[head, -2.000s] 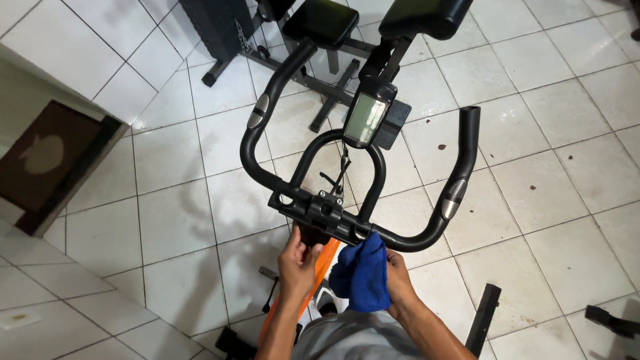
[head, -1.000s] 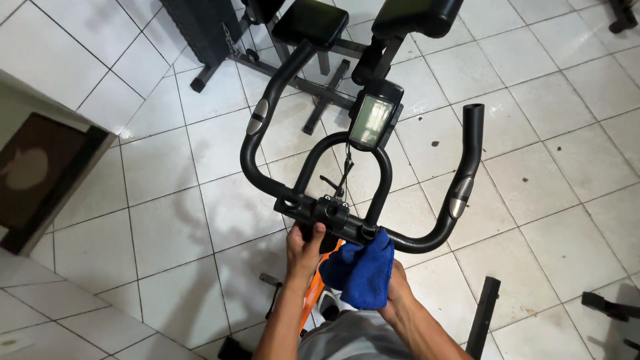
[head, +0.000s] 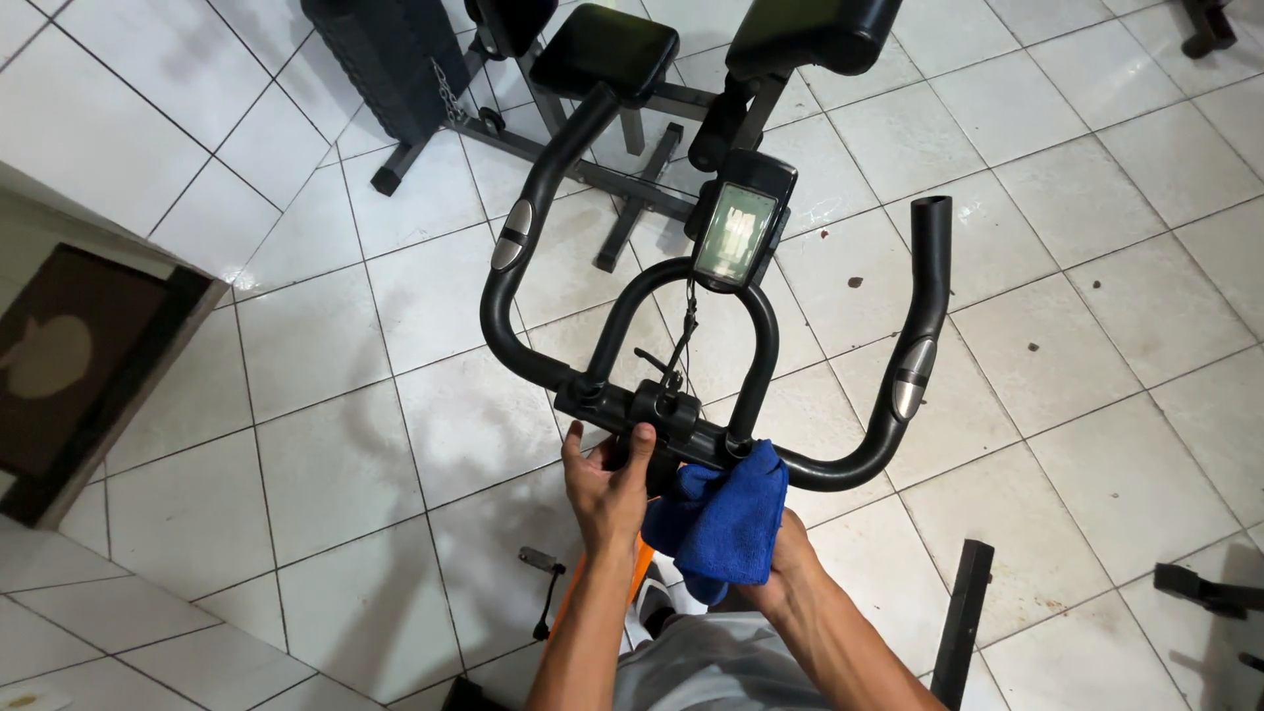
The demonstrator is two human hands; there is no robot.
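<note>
The black handlebar [head: 834, 472] of an exercise bike spans the middle of the head view, with silver grip sensors on both sides and a display console [head: 736, 232] above its inner loop. At the near side of the handlebar's centre clamp [head: 667, 407], my left hand [head: 607, 489] has its thumb and fingers spread around a dark part of the stem. My right hand [head: 785, 563] holds a blue cloth [head: 726, 523], whose upper edge lies against the bar right of the clamp. The cloth hides most of that hand's fingers. Below is part of the orange bike frame [head: 644, 568].
A weight bench with black pads [head: 604, 51] stands beyond the handlebar. A pedal [head: 541, 560] is at lower left. A dark metal bar [head: 963, 622] rises at lower right, and black equipment feet [head: 1207, 590] are at the right edge. A brown mat [head: 69, 365] lies at far left.
My left hand has shifted a little at the stem, and its thumb now points up beside the clamp. The right hand still holds the cloth by the bar.
</note>
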